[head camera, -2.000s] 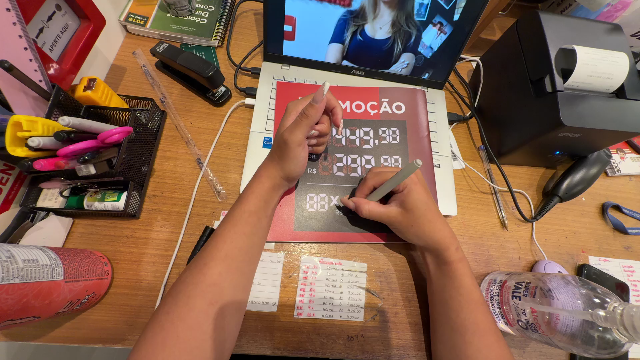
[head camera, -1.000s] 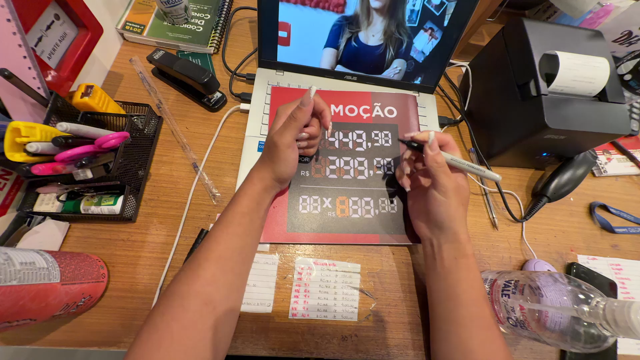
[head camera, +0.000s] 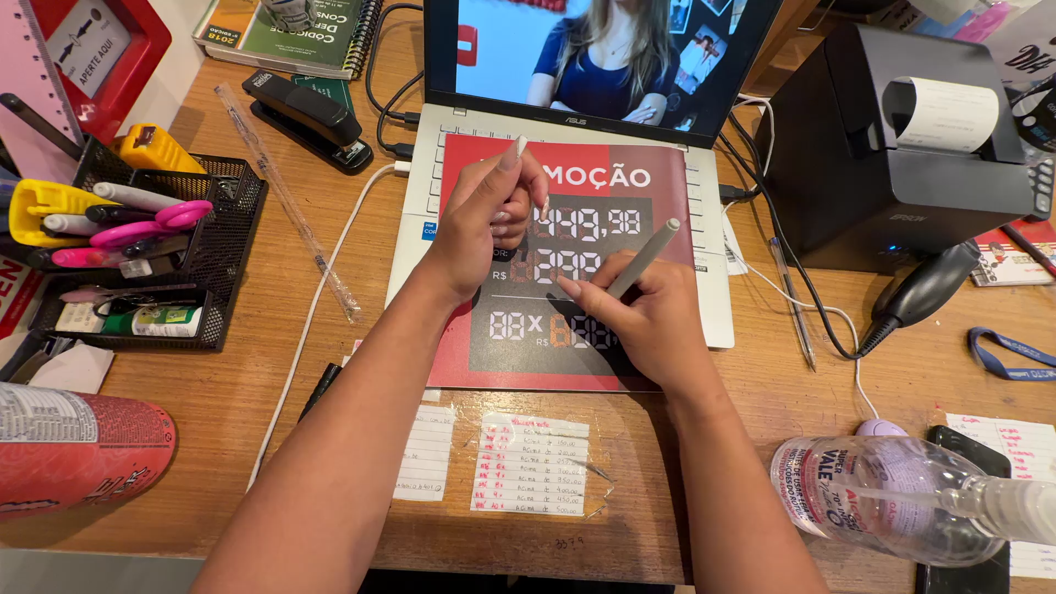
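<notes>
A red and dark printed price sign (head camera: 511, 359) lies over the keyboard of a silver laptop (head camera: 412, 247). My right hand (head camera: 643, 313) grips a light grey marker pen (head camera: 645, 257) with its cap end up, over the sign's middle and lower price rows; the writing tip is hidden by the fingers. My left hand (head camera: 499, 206) is loosely curled above the sign's upper left part, and nothing can be seen in it. Whether that hand touches the sign cannot be told. The sign's middle price row is partly covered by my right hand.
Left are a black mesh organizer (head camera: 239, 239) with pens and scissors, a black stapler (head camera: 305, 115) and a red can (head camera: 82, 450). Right are a black receipt printer (head camera: 891, 157), a barcode scanner (head camera: 928, 289) and a clear plastic bottle (head camera: 891, 503). Handwritten paper (head camera: 530, 466) lies in front; cables flank the laptop.
My right hand, at the sign's right edge a second ago with the pen tip in view, has moved left and down over the price rows. My left hand has stayed about where it was.
</notes>
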